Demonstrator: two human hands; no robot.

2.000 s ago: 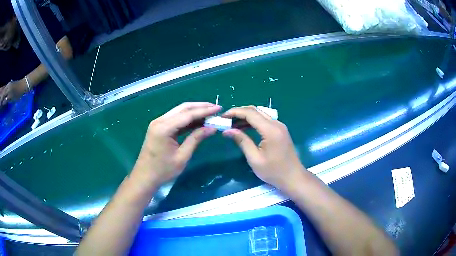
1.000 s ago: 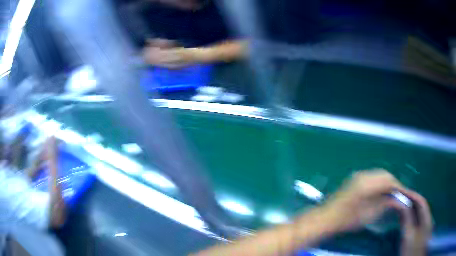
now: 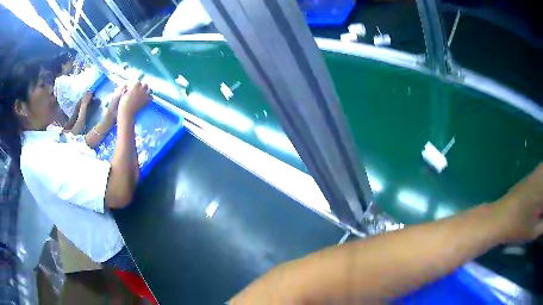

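My left forearm crosses the lower right, and my left hand (image 3: 529, 205) is cut off by the right edge, so its fingers and anything in them are hidden. My right hand is out of the picture. A white plastic unit (image 3: 435, 156) with a thin stem lies on the green conveyor belt (image 3: 387, 113), beyond my forearm. A blue bin (image 3: 455, 290) shows partly below my forearm.
A grey upright post (image 3: 297, 95) slants across the view. More white units (image 3: 226, 90) lie along the belt. At left a person in a white shirt (image 3: 71, 173) works over another blue bin (image 3: 159, 156). A small white piece (image 3: 211, 208) lies on the dark worktop (image 3: 238, 250).
The view has swung left, bringing the neighbouring person and post into clearer view. My left hand has moved to the right edge, and my right hand has left the picture.
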